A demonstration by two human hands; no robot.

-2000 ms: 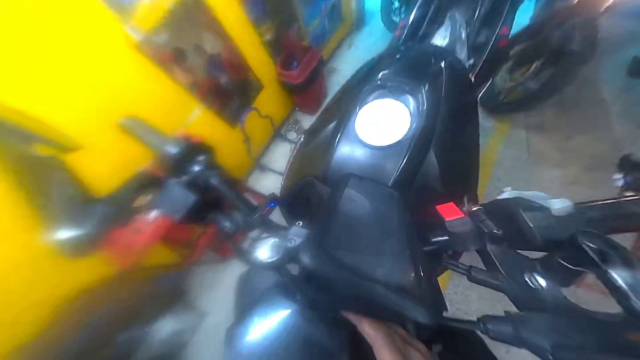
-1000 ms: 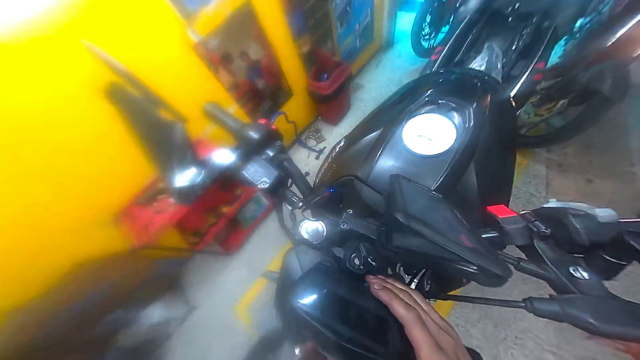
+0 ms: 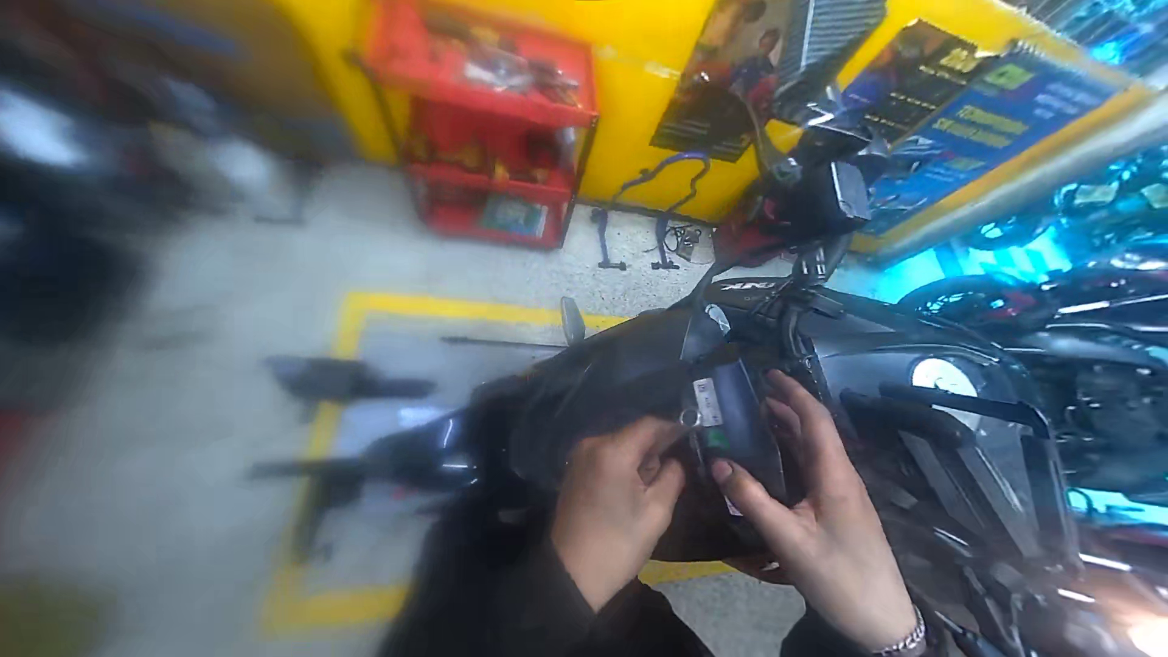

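A black motorcycle (image 3: 876, 338) stands below me, with a round white patch on its tank. At its front, my right hand (image 3: 812, 511) grips a dark box-shaped part (image 3: 741, 411), thumb on the near side and fingers on the far side. This part carries a white label with writing and a green patch. Close beside it, my left hand (image 3: 620, 493) has thumb and forefinger together at a small round metal piece (image 3: 689, 418); whether it holds that piece is unclear. The motorcycle's handlebar (image 3: 808, 265) lies beyond my hands. A bracelet is on my right wrist.
A red tool cart (image 3: 502, 119) with loose items stands against the yellow wall. Near it on the floor is a purple stand (image 3: 657, 182). Yellow lines (image 3: 456, 306) mark the floor around the front wheel area. Other motorcycles (image 3: 1095, 319) are at the right.
The view has swung strongly toward the motorcycle's front. Both hands are now in sight at the dark part; one second ago only one hand showed, near the front of the handlebar area.
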